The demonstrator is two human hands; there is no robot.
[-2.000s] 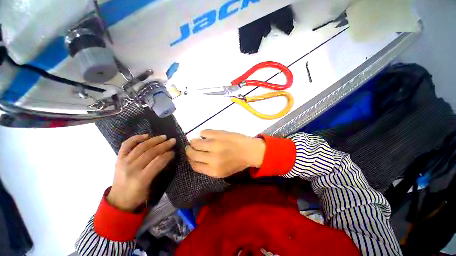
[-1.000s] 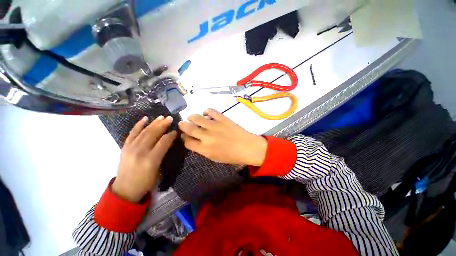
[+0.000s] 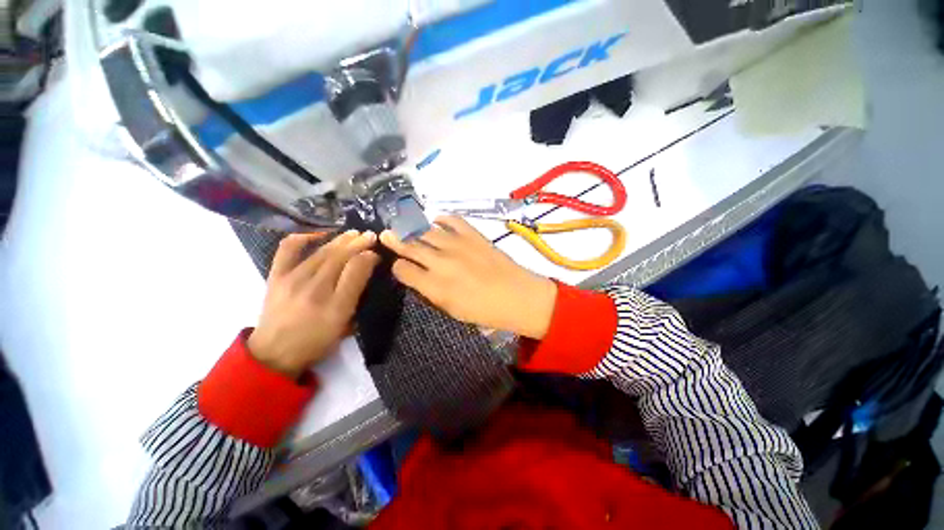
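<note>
A dark checked fabric panel (image 3: 440, 362) lies on the white table, with a plainer black layer beside it. It runs from the presser foot area (image 3: 364, 212) down over the table's front edge. My left hand (image 3: 316, 295) lies on the cloth left of the foot, fingers bent and pressing flat. My right hand (image 3: 471, 274) rests on the cloth just right of it, fingertips beside the grey guard (image 3: 405, 217). The fingertips of both hands nearly meet just below the foot. Part of the cloth is hidden under both hands.
Scissors with red and yellow handles (image 3: 569, 230) lie right of the foot, blades partly behind my right hand. Black scraps (image 3: 564, 119) and a cream piece (image 3: 802, 88) lie behind. The white sewing machine head (image 3: 466, 62) stands above. A dark cloth heap (image 3: 828, 300) is at the right.
Both hands have moved up to the foot, and the cloth has shifted with them. More checked cloth shows below my right hand. The whole view has also shifted, showing more of the machine head.
</note>
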